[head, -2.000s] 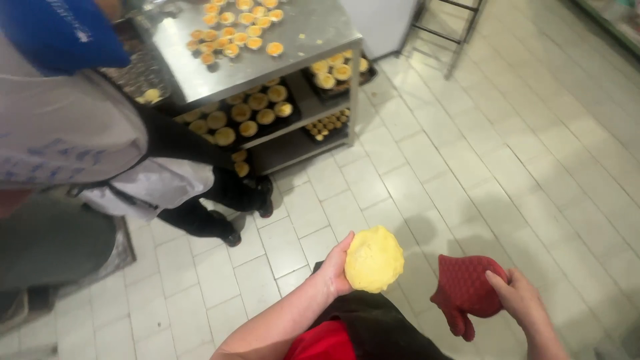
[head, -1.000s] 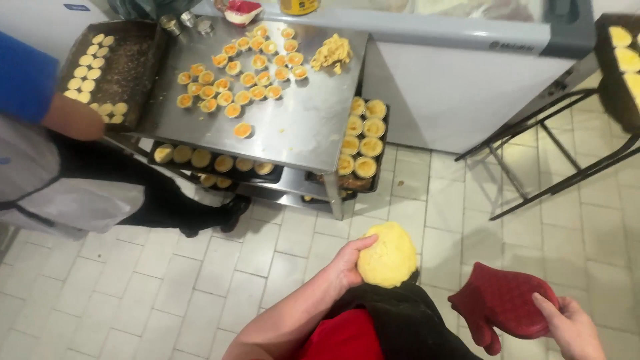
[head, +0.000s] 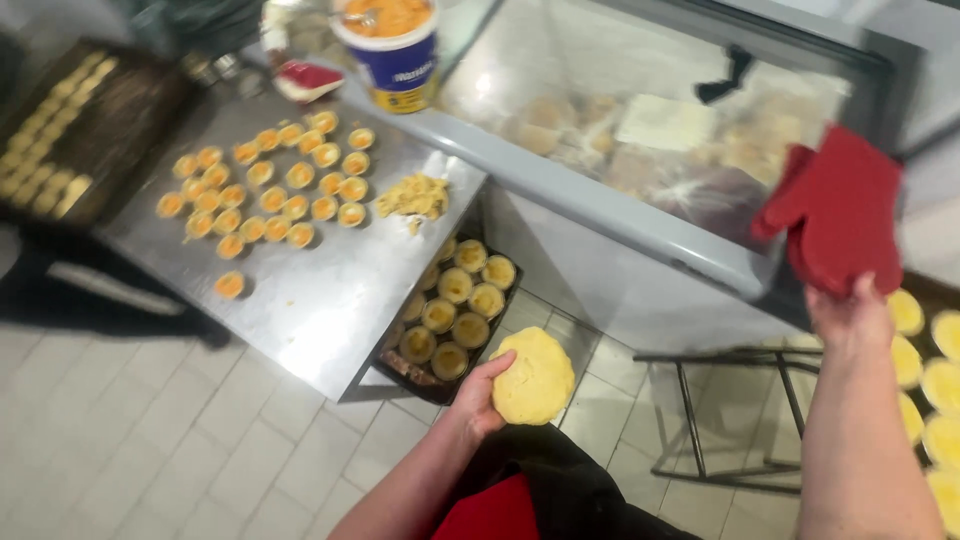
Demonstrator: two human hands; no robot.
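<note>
A flat round piece of yellow dough point(head: 532, 376) rests in my left hand point(head: 484, 394), with the thumb over its edge, in front of my dark apron. My right hand point(head: 851, 311) is raised at the right and grips a pair of red oven mitts point(head: 847, 210) by the lower end, over the corner of a glass-topped chest freezer point(head: 600, 187). Small filled pastry cups point(head: 300, 175) cover part of the steel table point(head: 322, 300), beside a heap of dough scraps point(head: 414, 196).
A tub of orange filling point(head: 394, 52) stands at the back. Dark trays hold dough rounds point(head: 45, 142) at left, pastry shells point(head: 454, 285) under the table and yellow tarts point(head: 943, 386) at right. A black metal stand point(head: 694, 420) is beside the freezer. A person's dark-clad leg point(head: 90, 277) shows at left.
My right hand has lifted the red mitts from low over the floor up to the freezer's corner. My left hand still holds the dough. The view has turned toward the freezer.
</note>
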